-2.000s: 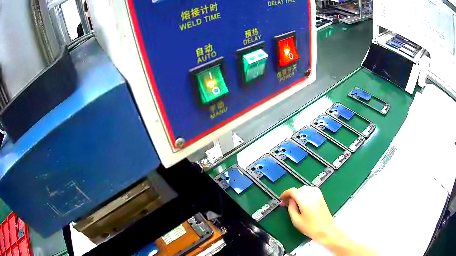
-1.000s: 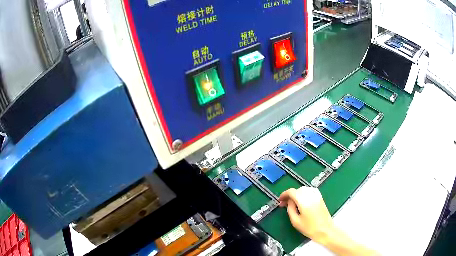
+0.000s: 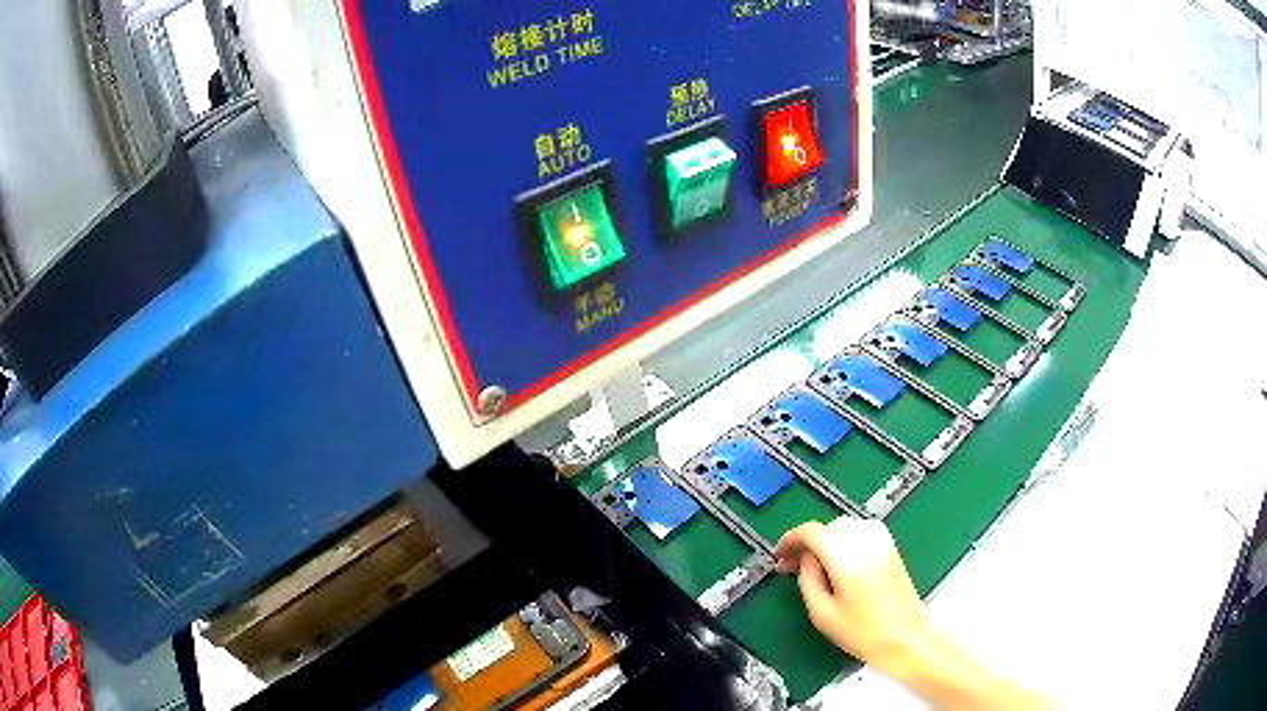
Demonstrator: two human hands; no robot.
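Note:
Several phone middle frames (image 3: 910, 475) lie side by side in a slanting row on the green surface (image 3: 980, 514), each with a blue film patch (image 3: 748, 468) at its far end. My right hand (image 3: 859, 590) is at the near end of the row, fingers curled, with its fingertips at the lower corner of the nearest frame (image 3: 732, 585), which lies flat. The underside of the fingers is hidden. My left hand is out of the picture.
The control panel (image 3: 695, 264) with lit switches fills the upper middle. The blue press housing (image 3: 222, 417) is at left, above a metal die (image 3: 327, 590) and an orange-brown fixture (image 3: 507, 674). A red tray (image 3: 39, 660) is at lower left, a black box (image 3: 1077, 181) at upper right.
Separate frames at the far end have moved down toward the row and now lie in it, making it longer. My right hand and the nearest frames have stayed almost still.

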